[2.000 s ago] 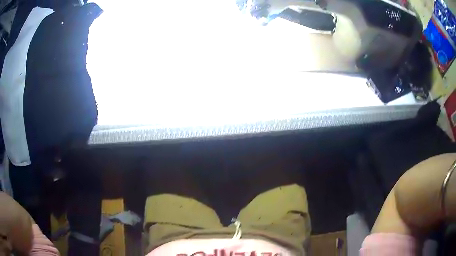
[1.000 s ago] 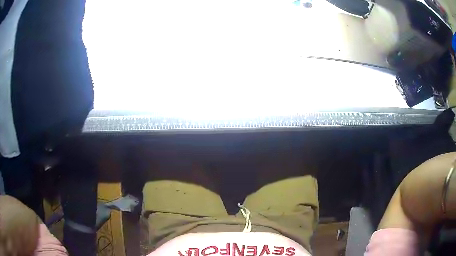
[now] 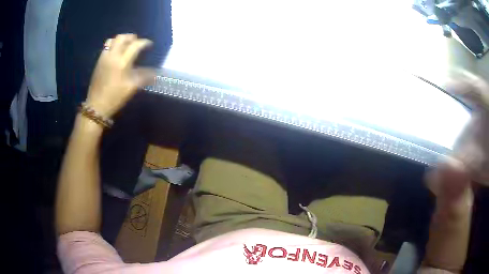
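Note:
My left hand (image 3: 119,72) is over dark fabric (image 3: 79,59) at the left end of the table, its fingers bent and partly spread. I cannot tell if its fingertips touch or pinch the cloth. My right hand (image 3: 465,128) is at the right edge, blurred and partly cut off, over the table's right end. Whether it holds anything cannot be made out. A long pale strip of cloth (image 3: 41,59) hangs beside the dark fabric at the far left.
The glaring white table has a grey ruler-marked front edge (image 3: 257,108). Machine parts (image 3: 465,27) show at the upper right. Below are olive trousers (image 3: 241,187), a cardboard box (image 3: 145,214) and a grey cloth scrap (image 3: 166,175).
Both hands have come into view, the left onto the dark fabric and the right by the table's right end. The view has tilted and shifted, so the table edge now slopes down to the right.

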